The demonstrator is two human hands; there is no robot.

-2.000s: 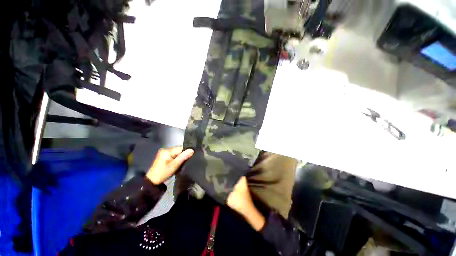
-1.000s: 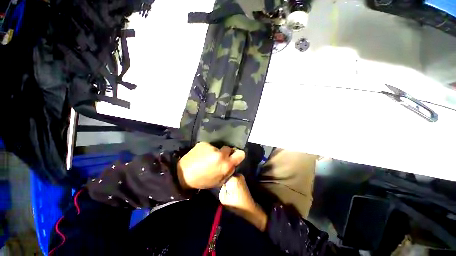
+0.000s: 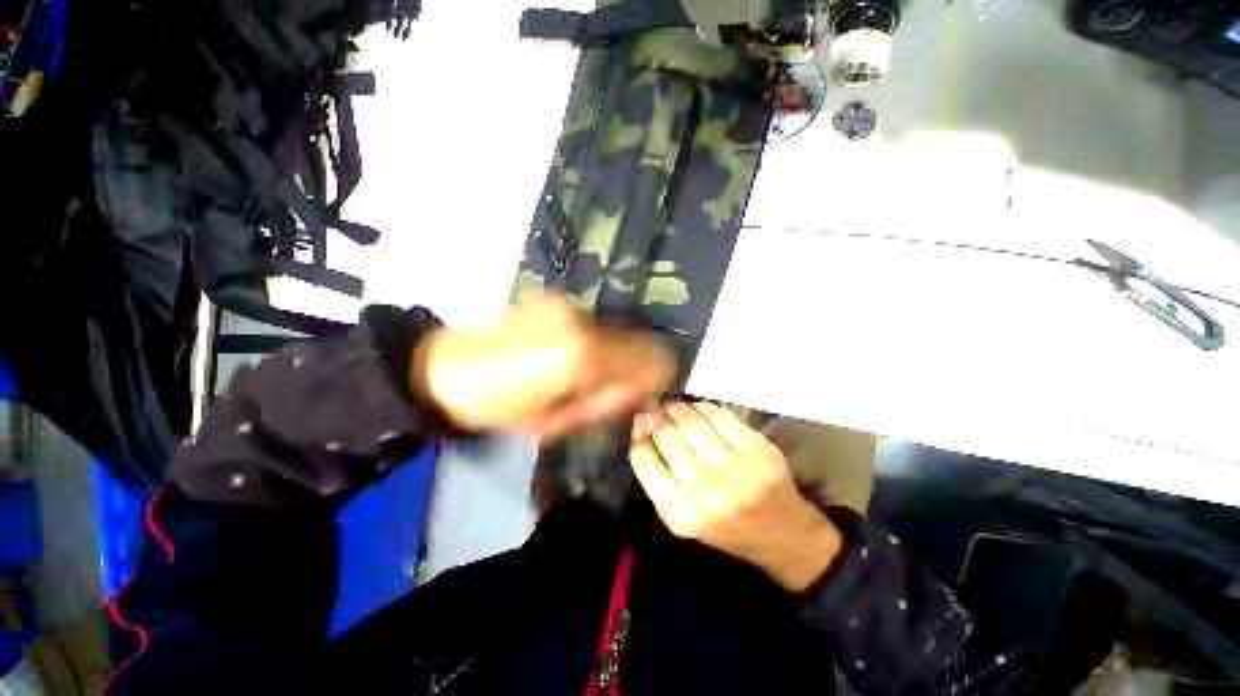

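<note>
The camouflage panel [image 3: 639,177] runs from the sewing machine down over the white table's front edge, and its lower end is bunched and partly hidden by my hands. My left hand [image 3: 544,370] is motion-blurred and lies across the panel at the table edge; its fingertips and grip cannot be made out. My right hand [image 3: 718,479] is just right of and below it, with its fingers curled over the panel's lower right edge. A short black webbing tab [image 3: 555,23] sticks out left of the panel near the top.
Black pieces and straps [image 3: 150,204] are heaped at the left. Thread snips [image 3: 1163,302] lie on the white table [image 3: 938,340] at the right, near a thin dark line. The machine head [image 3: 1034,82] stands at the upper right. A blue bin [image 3: 388,530] is below left.
My left hand has moved up and left from beside my right hand and is blurred. My right hand has risen and shifted right. The view has shifted since the earliest frame.
</note>
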